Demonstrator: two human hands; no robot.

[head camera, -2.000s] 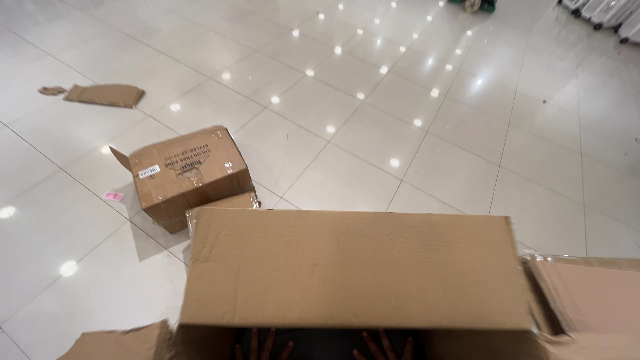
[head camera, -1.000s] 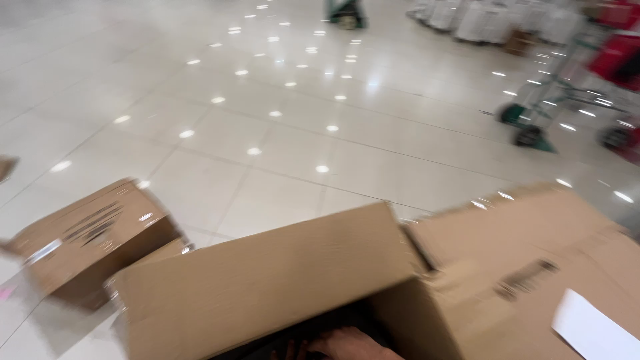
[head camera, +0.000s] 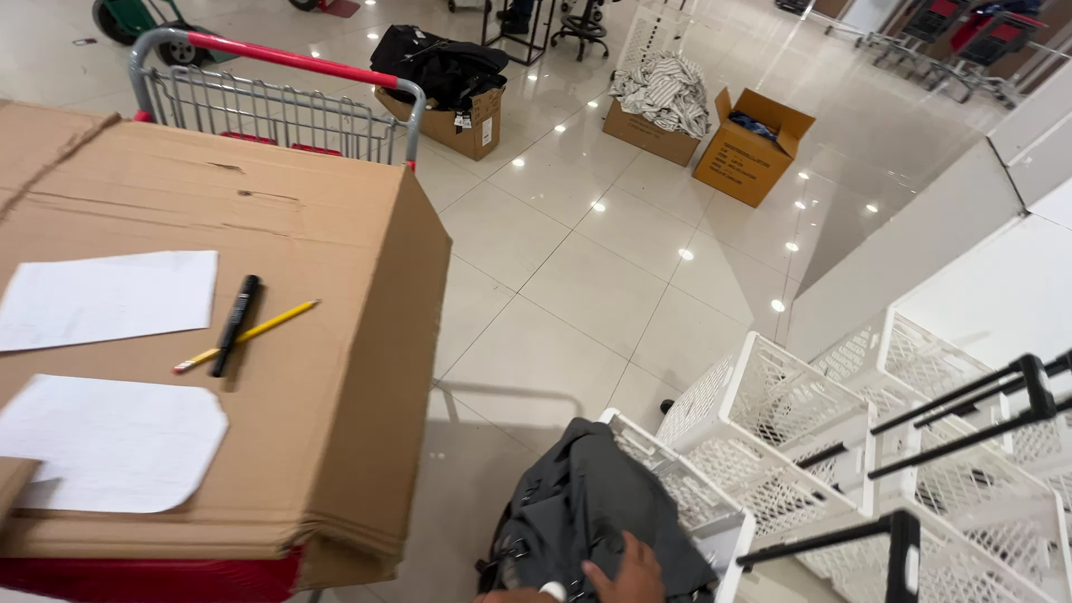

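A dark grey fabric bag or garment [head camera: 586, 502] with straps and buckles lies at the lower middle, against a white plastic basket [head camera: 737, 536]. On its front rests my right hand [head camera: 632, 574], fingers spread. Just a part of my left hand [head camera: 515, 596] shows at the bottom edge, near the grey item; its fingers are hidden. A small white thing [head camera: 553, 590] is between the hands. To the left, a large cardboard box [head camera: 276, 201] carries two white paper sheets [head camera: 117, 444], a black marker [head camera: 236, 325] and a yellow pencil [head camera: 276, 322].
A shopping cart [head camera: 285, 59] with a red handle stands behind the box. Several white baskets with black handles [head camera: 904, 553] fill the lower right. Cardboard boxes of dark clothes [head camera: 444, 67], striped fabric [head camera: 662, 92] and blue fabric [head camera: 745, 151] stand on the tiled floor.
The view has swung far to the right. Earlier my hands were inside or behind an open cardboard box; now my right hand is on the grey item beside the white baskets.
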